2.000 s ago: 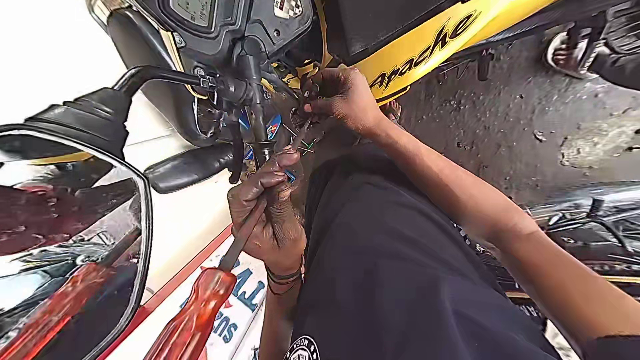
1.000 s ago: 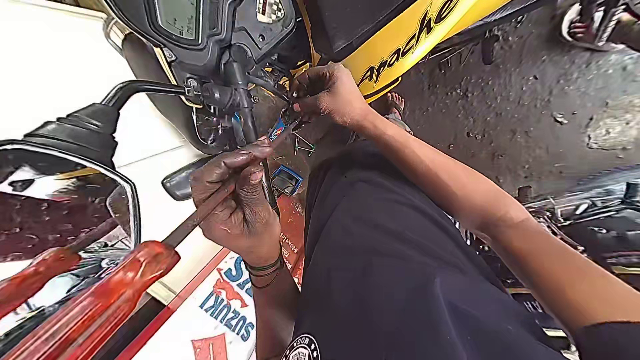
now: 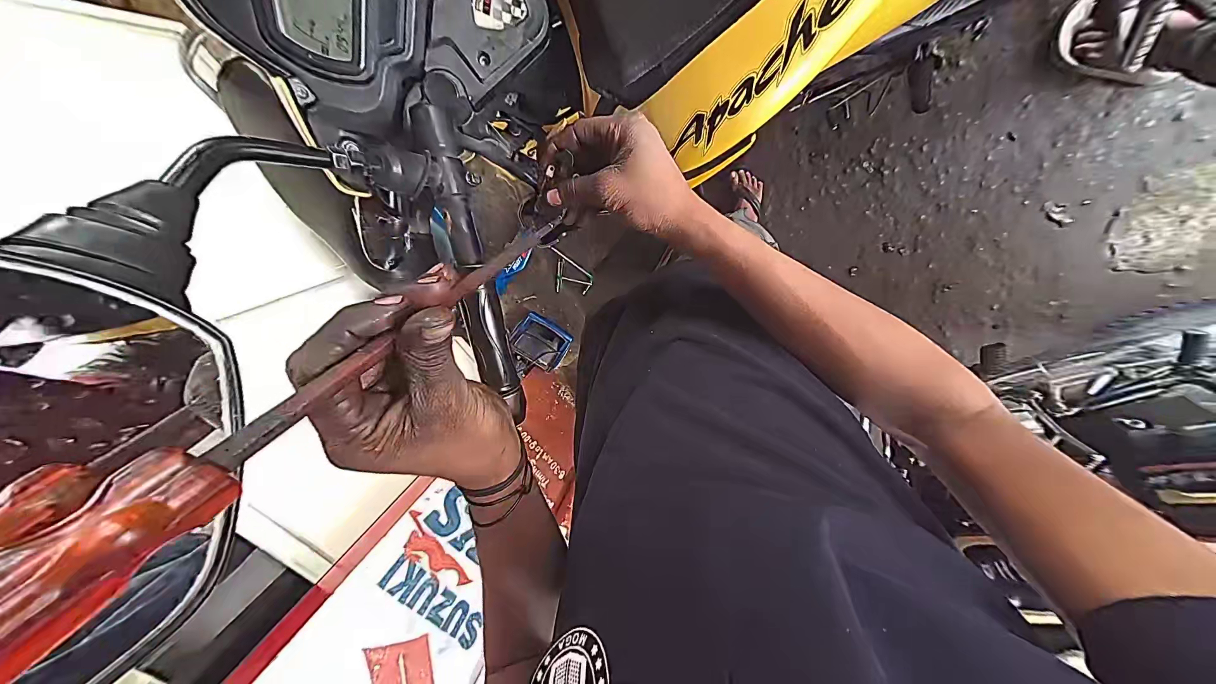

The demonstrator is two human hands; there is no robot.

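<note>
My left hand (image 3: 408, 399) grips the long, worn shaft of a screwdriver (image 3: 119, 541) between thumb and fingers. Its translucent red handle points to the lower left, over the motorcycle mirror (image 3: 123, 399). The shaft runs up and right past the handlebar (image 3: 456, 209), its far end close to the fingers of my right hand (image 3: 613, 176). The right fingers are pinched on a small dark part beside the yellow panel of the motorcycle (image 3: 788, 76); what it is cannot be made out.
The instrument console (image 3: 323, 38) is at the top left. Below the handlebar are a blue-framed object (image 3: 541, 342) and a red surface with writing (image 3: 546, 408). A second motorcycle (image 3: 1121, 427) stands at the right. A person's sandalled foot (image 3: 1102, 43) is at the top right.
The screwdriver's shaft tip, lower beside the handlebar two seconds ago, now lies close to my right fingers. My right hand stays pinched at the same area. The view has shifted somewhat.
</note>
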